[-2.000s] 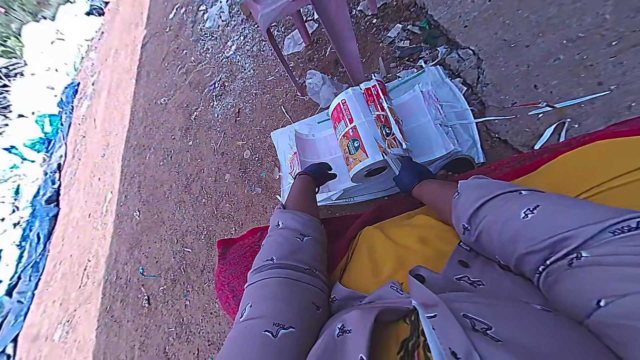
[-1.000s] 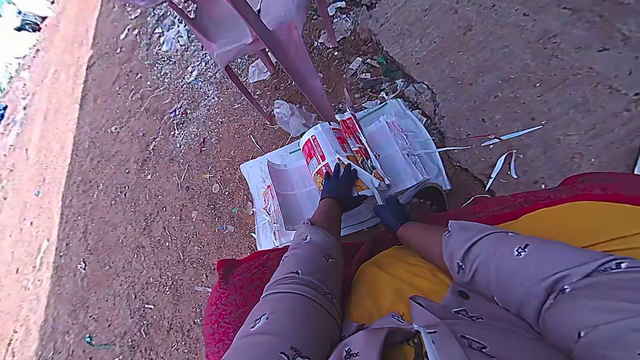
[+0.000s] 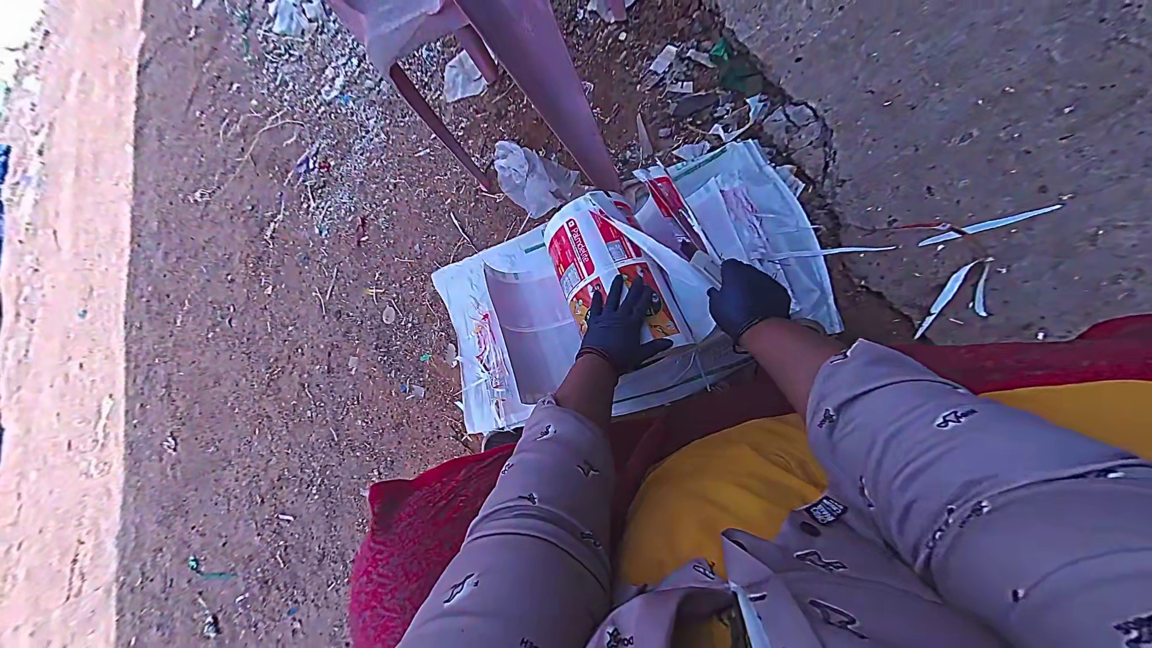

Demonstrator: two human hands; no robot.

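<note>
A roll of printed labels (image 3: 576, 256), red, white and orange, lies on a flattened white woven sack (image 3: 472, 333) on the ground. My left hand (image 3: 621, 326), in a dark glove, rests on the roll's near part with its fingers spread, holding nothing. My right hand (image 3: 749, 299), gloved too, is closed at the roll's right side on a white strip (image 3: 670, 261) that lifts away from the printed face. Whether anything else is inside the right fist is hidden. A red printed piece (image 3: 670, 202) stands just beyond the strip.
A pink plastic chair (image 3: 540, 72) stands beyond the sack. Crumpled white plastic (image 3: 531, 178) lies by its leg. Loose white strips (image 3: 949, 297) are scattered on the concrete (image 3: 945, 117) at right. Red cloth (image 3: 423, 531) and yellow cloth (image 3: 720, 495) lie close to me.
My left hand has moved from the sack's left side onto the roll. A white strip now stands lifted across the roll's right part. The view has shifted.
</note>
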